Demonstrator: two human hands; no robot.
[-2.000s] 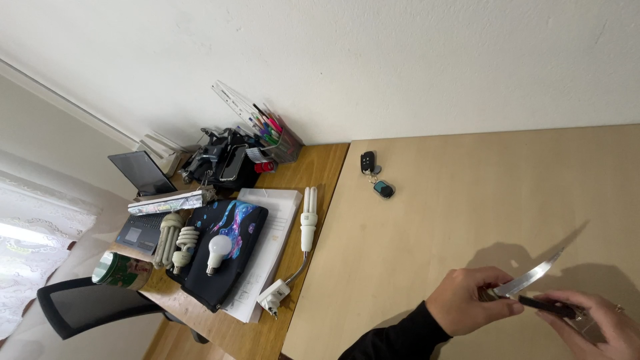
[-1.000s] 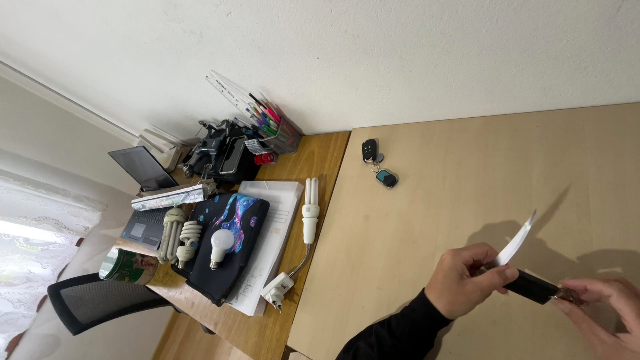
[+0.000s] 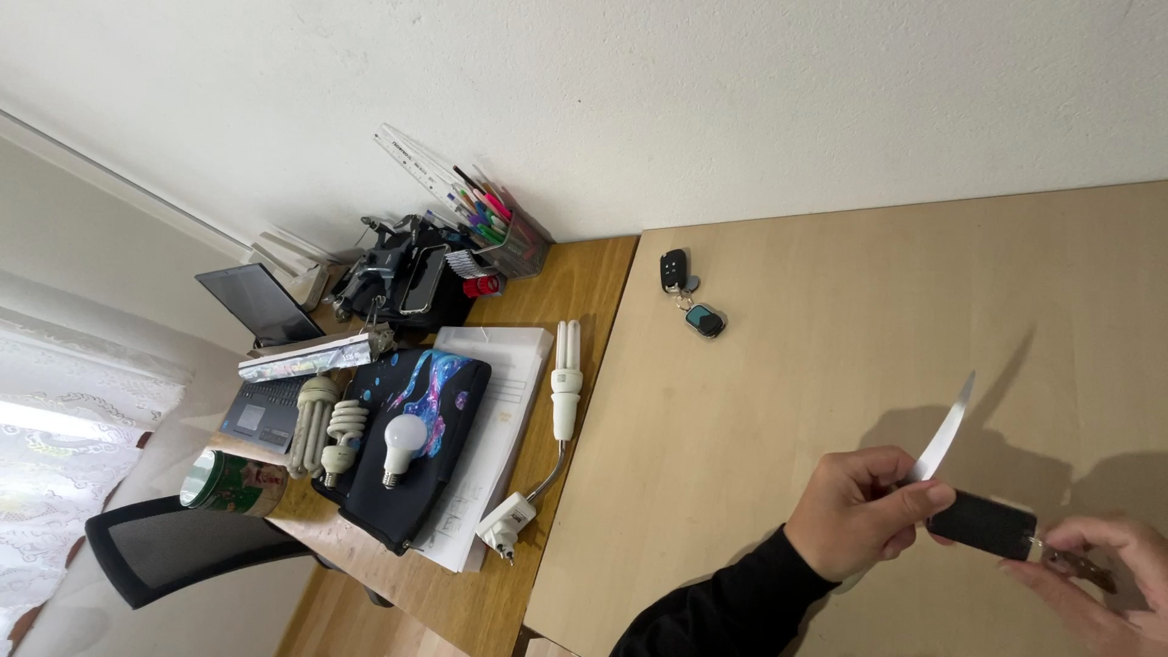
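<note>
My left hand (image 3: 858,511), in a black sleeve, holds a slim pointed knife blade (image 3: 943,429) between thumb and fingers. Its tip points up and away. The thumb of that hand also touches the end of a black rectangular key fob (image 3: 984,525). At the fob's other end my right hand (image 3: 1095,575) grips the metal ring and a brownish keychain piece (image 3: 1081,568). Whether the blade touches the fob is hidden by the left fingers. Farther up on the pale tabletop lie a black car key fob (image 3: 673,270) and a teal-and-black remote (image 3: 704,320), joined by a ring.
On the wooden desk (image 3: 584,265) at left are a compact fluorescent lamp (image 3: 566,392) on a flexible plug adapter (image 3: 506,525), a white bulb (image 3: 403,447) on a patterned sleeve (image 3: 415,411), papers (image 3: 511,365), a pen holder (image 3: 520,246) and a laptop (image 3: 260,301). A chair (image 3: 192,547) stands beside it.
The black fob, mostly covered by my right fingers two seconds ago, now shows between my hands. My right hand has shifted toward its ring end. The blade now points more steeply upward.
</note>
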